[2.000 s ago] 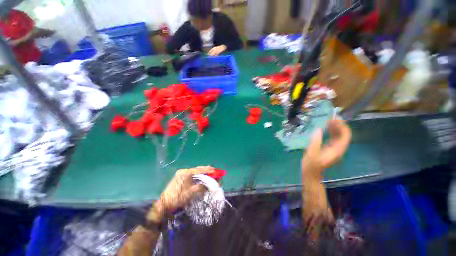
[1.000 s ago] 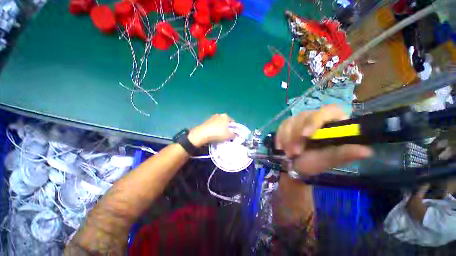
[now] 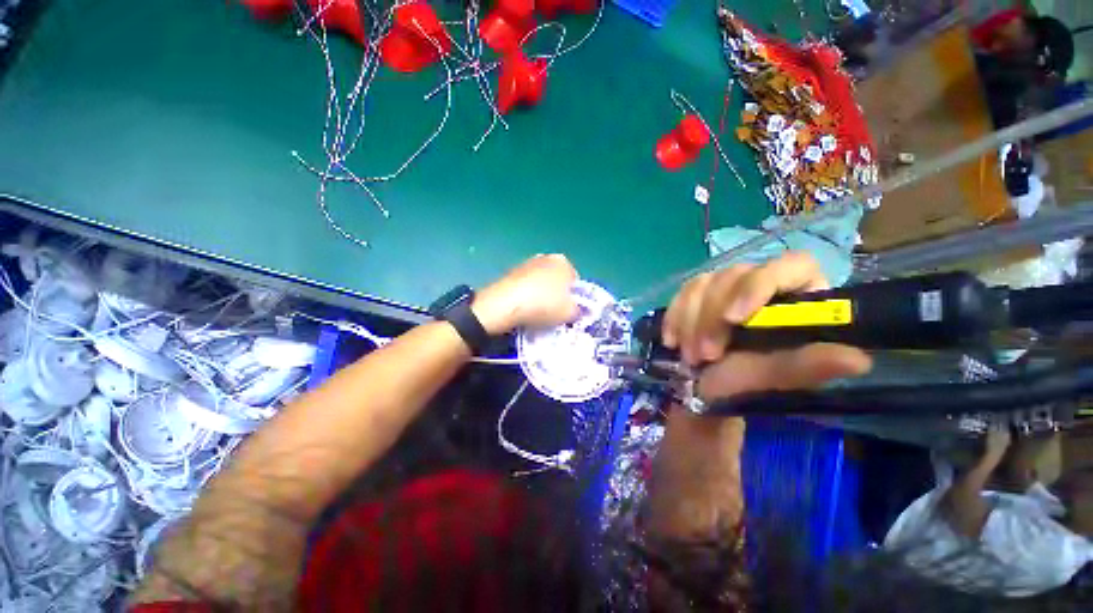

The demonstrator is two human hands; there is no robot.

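My left hand holds a white round housing by its rim, over the bench's near edge. Its ribbed inside shows and a white cable hangs from it. My right hand is closed around the front of the black power screwdriver with a yellow stripe. The silvery tip is at the housing's right side; whether it touches a screw cannot be told. Red caps with thin cords lie on the green bench, and two more red caps lie apart.
White housings with cables fill the bin at near left. Small metal parts lie on red material at far right, beside a pale green cloth. A metal pole crosses the right side. Another person's hands show at lower right.
My left hand has turned from a red cap and white cord to holding the housing. My right hand, empty at first, has taken the driver and brought its tip to the housing. The view has tilted down.
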